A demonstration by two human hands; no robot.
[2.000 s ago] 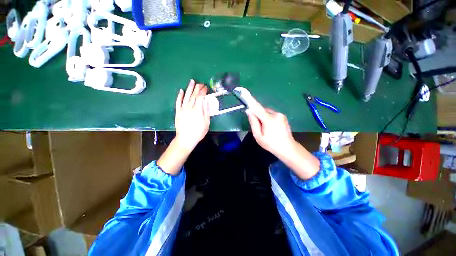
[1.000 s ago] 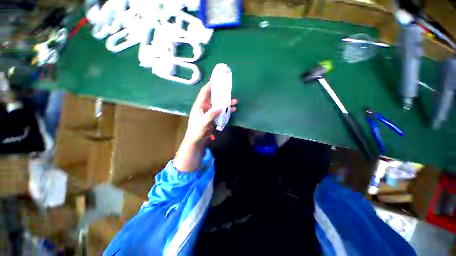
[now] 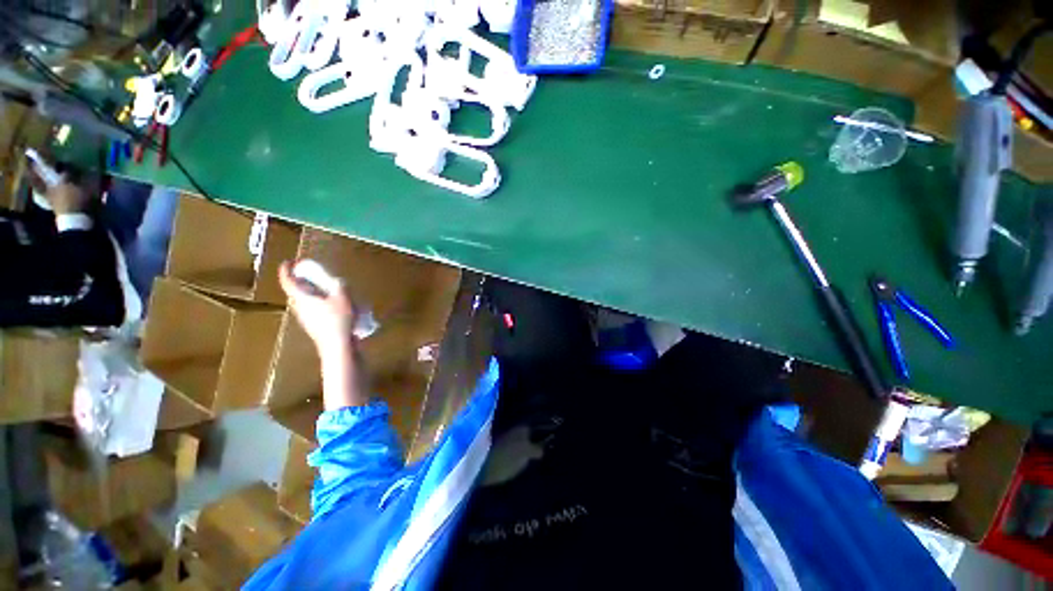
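My left hand (image 3: 321,309) is left of my body, over the open cardboard carton below the bench. It is blurred and closed around a white plastic unit (image 3: 311,274), of which only a small part shows by the fingers. My right hand is out of view; only the right sleeve shows. The two-faced mallet (image 3: 800,245) lies on the green bench top (image 3: 624,196), its black grip towards the front edge. White loop-shaped housings (image 3: 462,167) are heaped at the back left of the bench.
Blue-handled nippers (image 3: 906,327) lie right of the mallet. A blue bin (image 3: 562,66), small white ring (image 3: 657,72), clear cup (image 3: 868,143) and grey electric screwdriver (image 3: 979,185) are further back. A cardboard carton (image 3: 375,294) stands below. Another person's hand (image 3: 60,194) shows far left.
The mallet has been let go and laid on the bench. My left hand has moved left and off the bench to over the carton. My right hand has left the picture. The view has turned left.
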